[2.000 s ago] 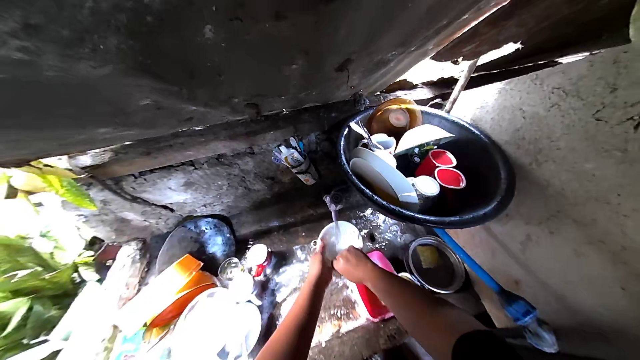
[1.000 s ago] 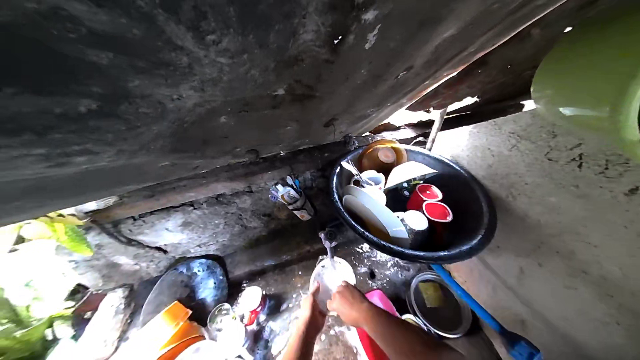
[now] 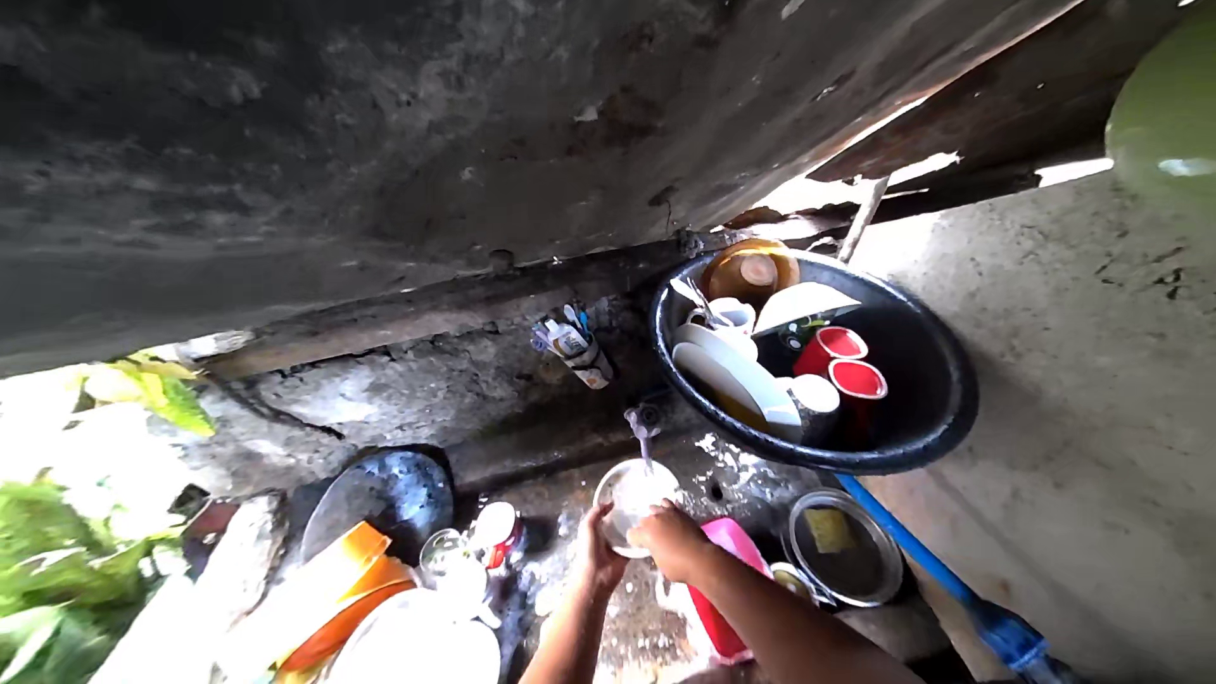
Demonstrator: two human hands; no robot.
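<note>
A white bowl (image 3: pixel 627 489) is held under the running water of a tap (image 3: pixel 642 423). My left hand (image 3: pixel 600 551) grips its lower left rim. My right hand (image 3: pixel 670 540) is at its right side with the fingers reaching over the inside; whether they hold anything is hidden. To the right, a large black basin (image 3: pixel 912 380) holds white plates (image 3: pixel 731 366), red cups (image 3: pixel 858 378), white mugs and an amber bowl. A pink and red plastic container (image 3: pixel 727 608) lies beside my right forearm.
A round container with a yellow sponge (image 3: pixel 829 530) sits at the right, near a blue handle (image 3: pixel 912 546). Orange containers (image 3: pixel 356 589), a white plate (image 3: pixel 418 646), glasses and a dark round lid (image 3: pixel 389 503) lie at the left. A holder with toothbrushes (image 3: pixel 579 351) stands by the wall.
Both hands remain at the white bowl. The bowl's opening shows more toward the view than two seconds ago. The view has shifted, and a green round object has appeared at the upper right.
</note>
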